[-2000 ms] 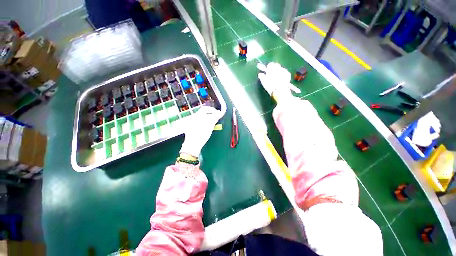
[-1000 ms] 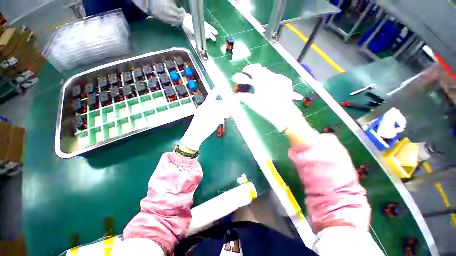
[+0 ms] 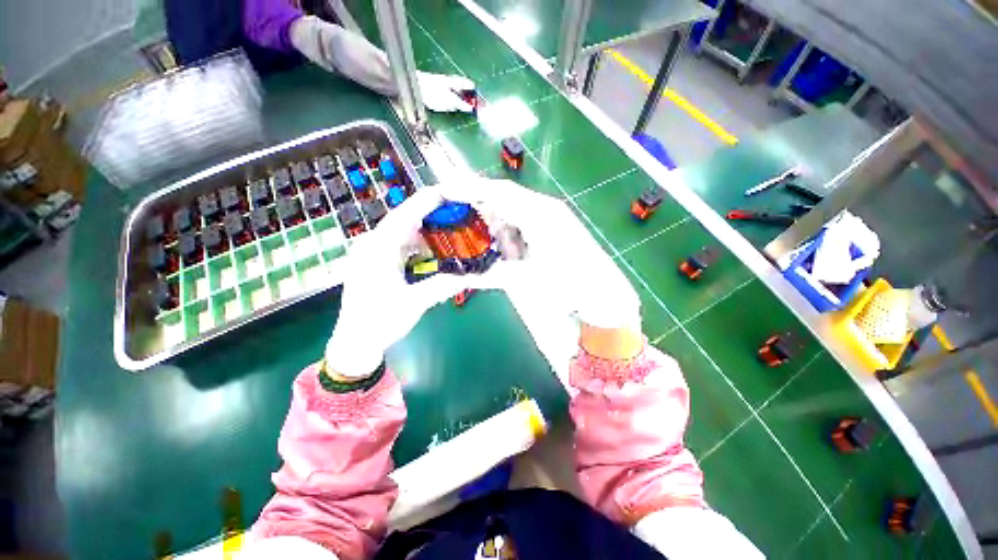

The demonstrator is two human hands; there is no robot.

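Observation:
A coil component with a copper-orange winding, a blue top and a black base is held between my two white-gloved hands, above the gap between tray and belt. My left hand grips its left side and my right hand its right side. The metal parts tray lies left of my hands. Its pale green divider holds rows of black-topped components and a few blue-topped ones; the front cells show no parts. The red-handled tool is mostly hidden beneath my hands.
The green conveyor belt runs along the right with several components spaced on it. Another person's gloved hand holds a component at the belt's far end. Clear blister trays stand behind the tray. A blue bin, yellow basket and white roll also show.
My right hand has come left from the belt with a component, and both hands now hold it. The other person's hand has moved onto a component on the belt.

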